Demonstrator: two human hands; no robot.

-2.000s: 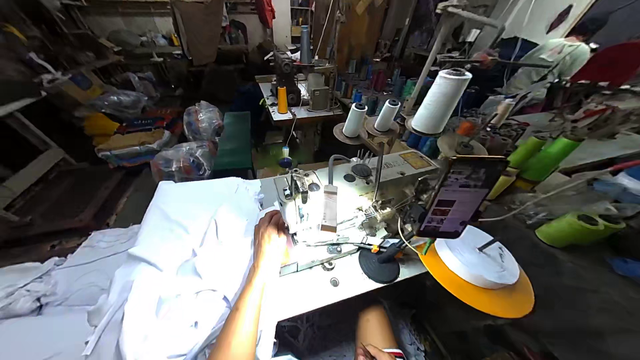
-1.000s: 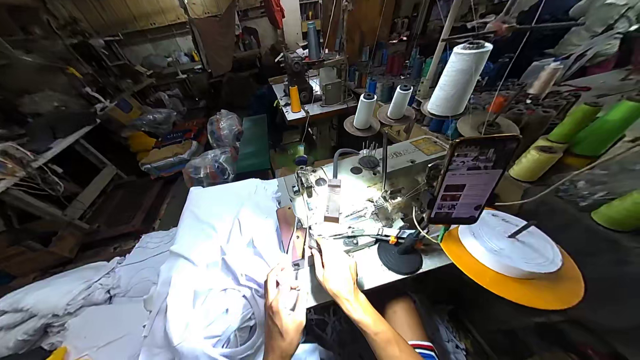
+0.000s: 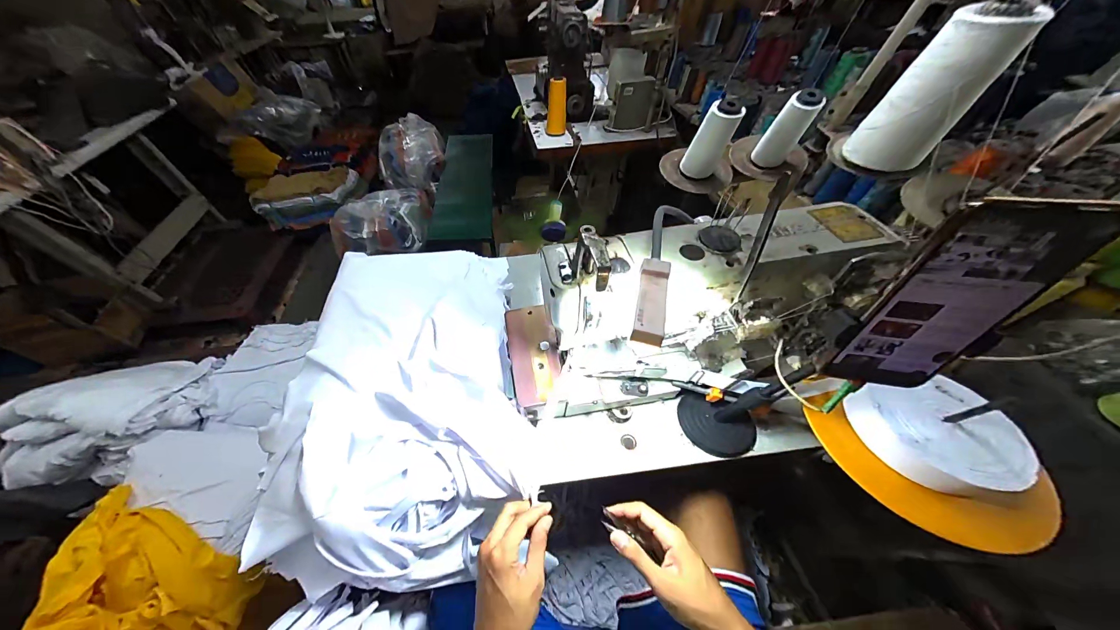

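My left hand (image 3: 514, 560) pinches the edge of a white fabric (image 3: 402, 394) that lies heaped over the left of the sewing machine table. To its right, over my lap, my right hand (image 3: 669, 560) is curled around a small dark metal tool, possibly thread snips; its tips show between thumb and forefinger. Both hands are just in front of the table's edge. The industrial sewing machine (image 3: 770, 241) stands behind them, its needle area brightly lit by a lamp (image 3: 652, 302). A pinkish metal plate (image 3: 532, 354) lies beside the fabric.
A phone (image 3: 954, 293) on a black-based holder (image 3: 717, 424) stands at the right, near a white tape roll (image 3: 945, 433) on an orange disc (image 3: 840, 464). White thread cones (image 3: 945, 87) rise behind. Yellow cloth (image 3: 131, 569) and white cut pieces (image 3: 197, 472) lie at the left.
Both hands have moved from the table by the plate toward me, below its front edge, and are now farther apart. Two seconds ago my left hand was near the needle area.
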